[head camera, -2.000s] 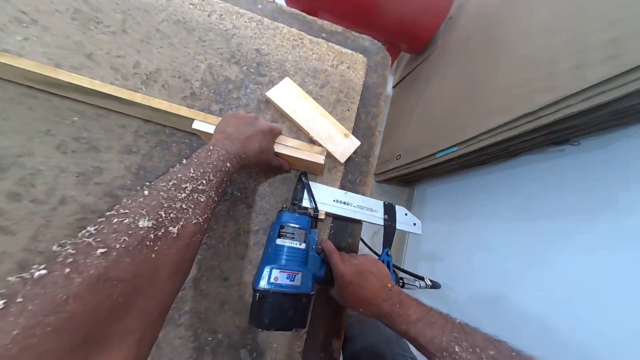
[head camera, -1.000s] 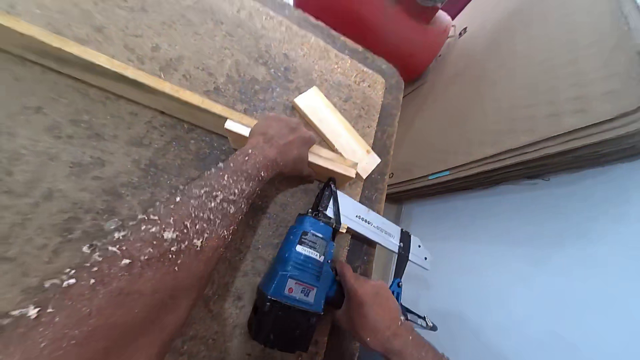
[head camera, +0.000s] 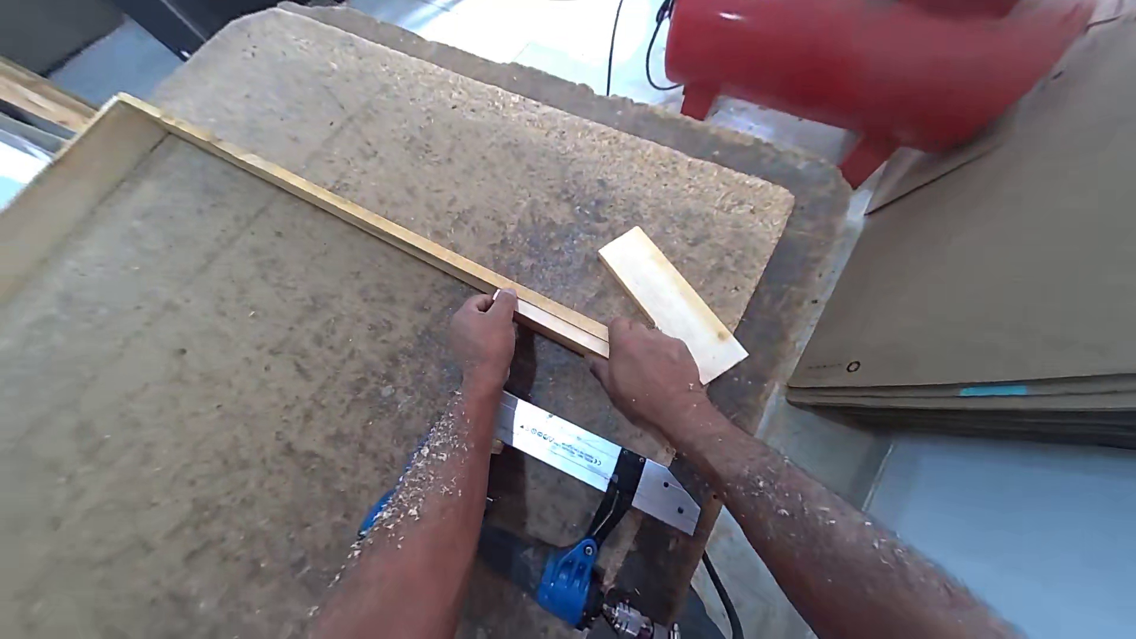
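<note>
Both my hands grip a short wooden strip (head camera: 561, 327) that lies along the near side of a long wooden board standing on edge (head camera: 355, 211). My left hand (head camera: 485, 335) pinches the strip's left end; my right hand (head camera: 652, 368) wraps around the right end of the strip and the board, hiding it. The blue power tool with a metal plate (head camera: 568, 448) rests on the worktable below my hands, its body partly hidden by my left forearm. A loose wooden block (head camera: 674, 306) lies just beyond my right hand. Wood shavings cling to both forearms.
The worn worktable (head camera: 266, 355) has its edge at the right. Another board (head camera: 75, 191) meets the long one at a corner on the left. Past the table are a red tank (head camera: 852, 71) and stacked brown sheets (head camera: 976, 248). A black hose hangs by the near edge.
My right hand has left the blue power tool and now grips the wood. My left hand has shifted to the strip's left end. The tool now lies on the table. The view has shifted.
</note>
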